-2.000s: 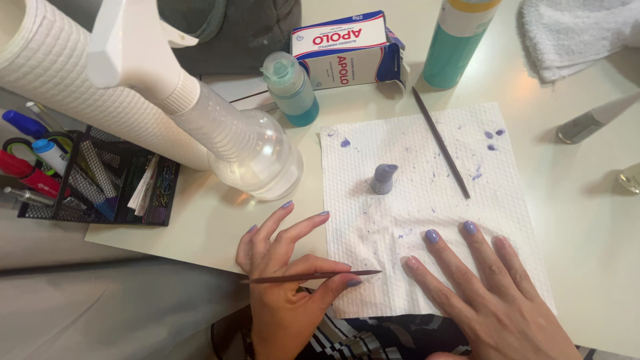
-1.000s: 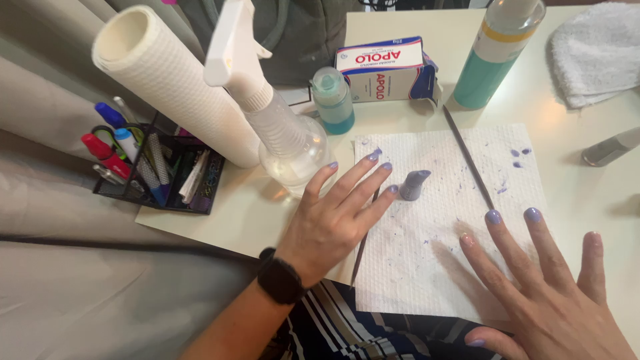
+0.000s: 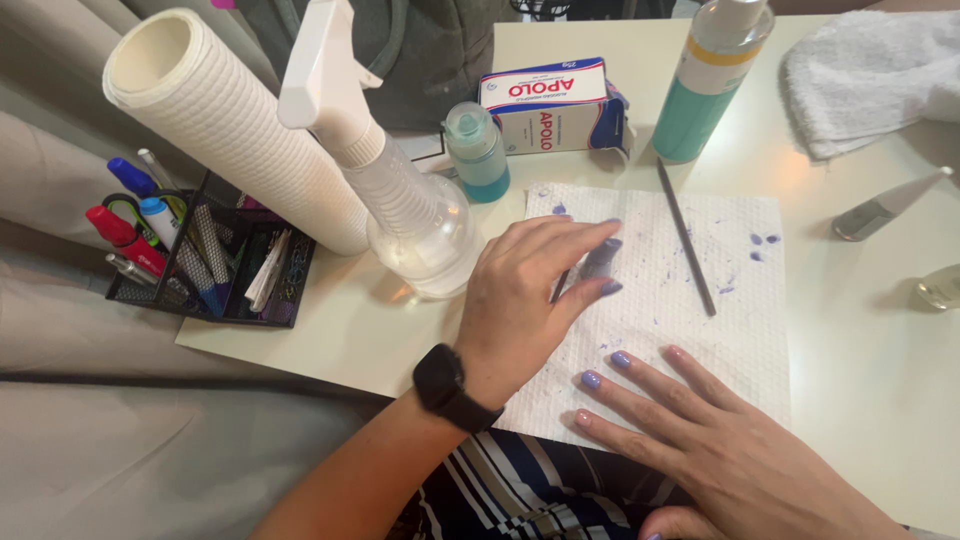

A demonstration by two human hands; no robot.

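Note:
My left hand (image 3: 525,296), with a black watch on the wrist, reaches over the left part of a white paper towel (image 3: 637,322). Its thumb and fingers are apart around a small purple-stained container (image 3: 601,259); whether they touch it I cannot tell. A thin dark stick (image 3: 559,286) lies partly hidden beneath this hand. My right hand (image 3: 720,450) rests palm down with fingers spread at the towel's lower right, holding nothing. Some of its nails are purple, others bare or pale. A dark nail file (image 3: 686,240) lies across the towel's upper part, among purple smudges.
Behind the towel stand a small blue-liquid bottle (image 3: 478,157), a cotton box (image 3: 555,105) and a teal-liquid bottle (image 3: 709,86). A spray bottle (image 3: 424,232), paper towel roll (image 3: 255,127) and mesh pen organizer (image 3: 244,292) are left. Right are a white cloth (image 3: 862,82) and small bottles (image 3: 874,214).
Two seconds ago my left hand held the thin stick near the towel's lower left; it has let go and moved to the small container. My right hand stays spread on the towel.

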